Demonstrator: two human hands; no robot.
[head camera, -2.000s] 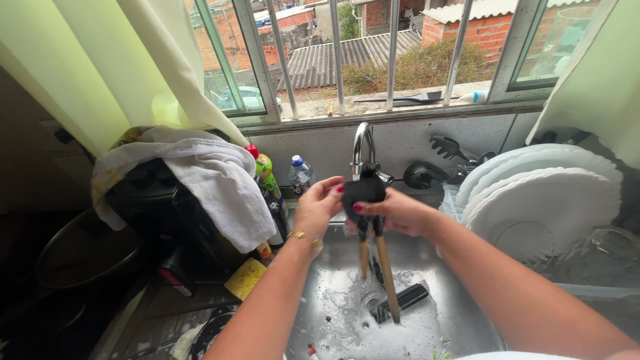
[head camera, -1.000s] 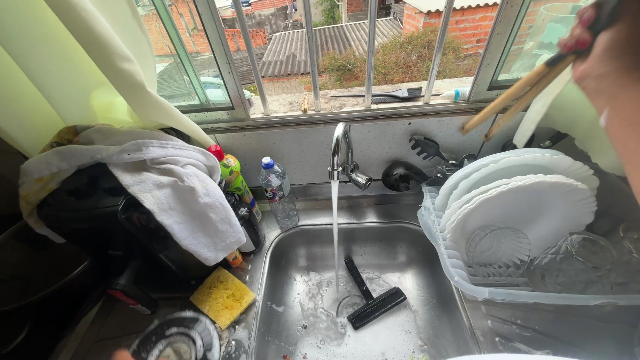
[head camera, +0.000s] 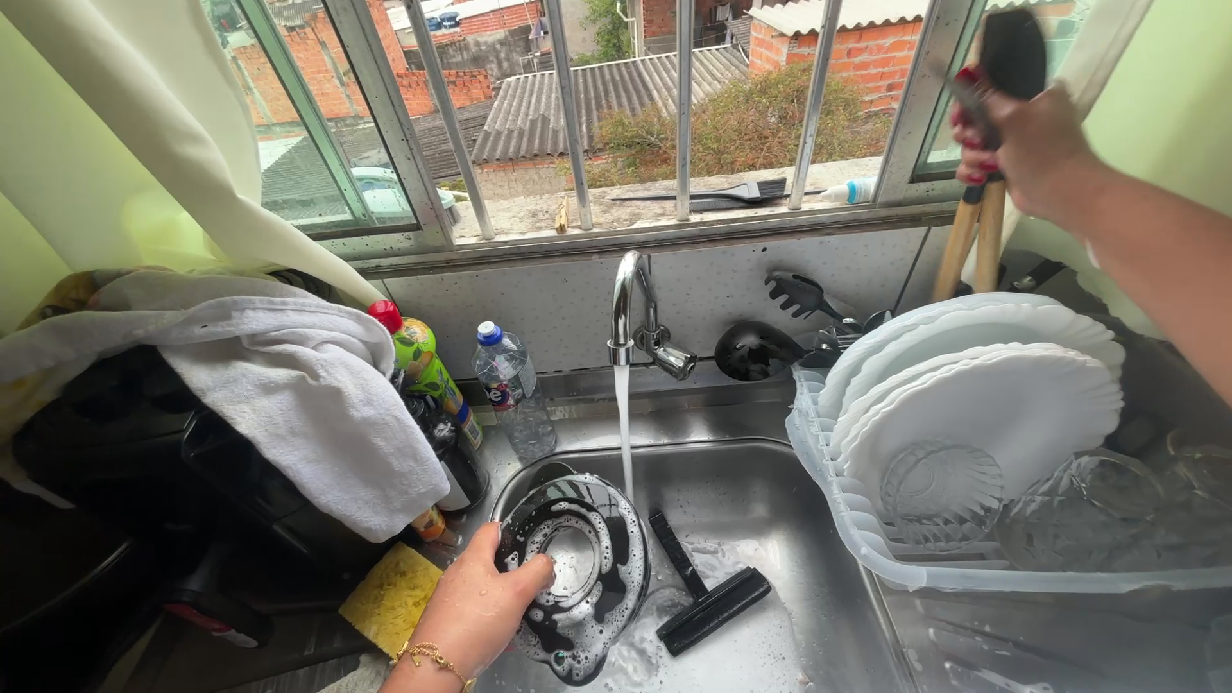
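Note:
My left hand (head camera: 486, 592) grips the rim of a soapy black-and-clear round dish (head camera: 577, 577) over the left side of the steel sink, beside the stream from the chrome faucet (head camera: 630, 308). At the upper right, my right hand (head camera: 1020, 144) holds black utensils with wooden handles (head camera: 972, 241) above the dish rack; their handles point down and one black head shows above the hand. In the sink basin (head camera: 828, 539) lies a black T-shaped tool (head camera: 712, 606) with suds around it.
White plates (head camera: 1001, 423) and glassware stand in a plastic dish rack (head camera: 1011, 577) on the right. A yellow sponge (head camera: 390, 597), a plastic bottle (head camera: 515, 395), a green bottle (head camera: 423, 361) and a towel-covered black appliance (head camera: 106, 452) are at the left. Black utensils (head camera: 756, 351) rest behind the sink.
My right hand has carried the wooden-handled utensils from over the sink to the upper right. My left hand now holds the soapy dish, which lay left of the basin one second ago.

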